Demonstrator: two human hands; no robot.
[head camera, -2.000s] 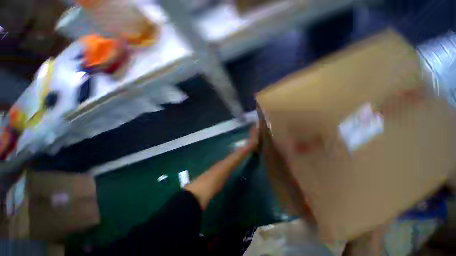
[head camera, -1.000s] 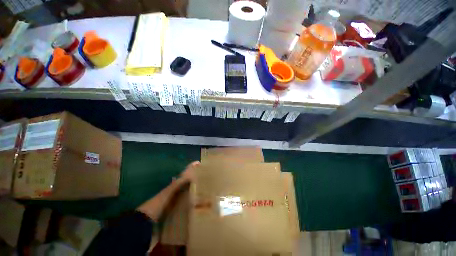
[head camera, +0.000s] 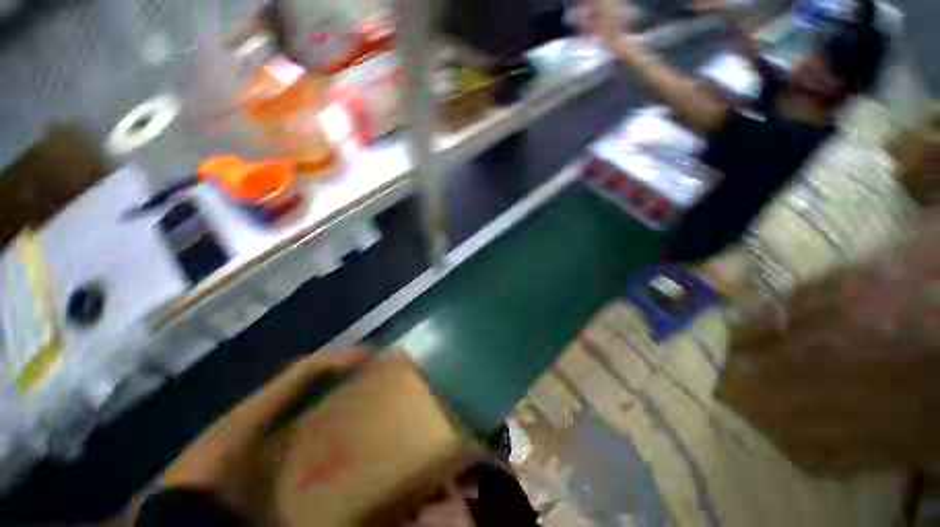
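Note:
A brown shipping carton (head camera: 371, 448) with faint red print is at the bottom centre, blurred and cut off by the lower edge. My left hand (head camera: 242, 427) lies along its left side and upper edge, with the black sleeve at the bottom left. My right hand (head camera: 445, 508) is a small blurred patch at the carton's lower right side, mostly cut off, beside a black sleeve. Both hands appear to be holding the carton; the fingers are not clear.
A green bench top (head camera: 526, 299) runs to the upper right, where a person (head camera: 763, 154) in dark clothing stands by stacked boxes (head camera: 644, 170). A white shelf (head camera: 113, 221) holds a phone (head camera: 193, 242) and tape dispenser (head camera: 258, 185). A brown blurred mass (head camera: 845, 360) is at right.
The view has swung right and tilted, bringing the other person into sight. The carton now sits lower and left in the picture, turned. My right hand has come partly into view.

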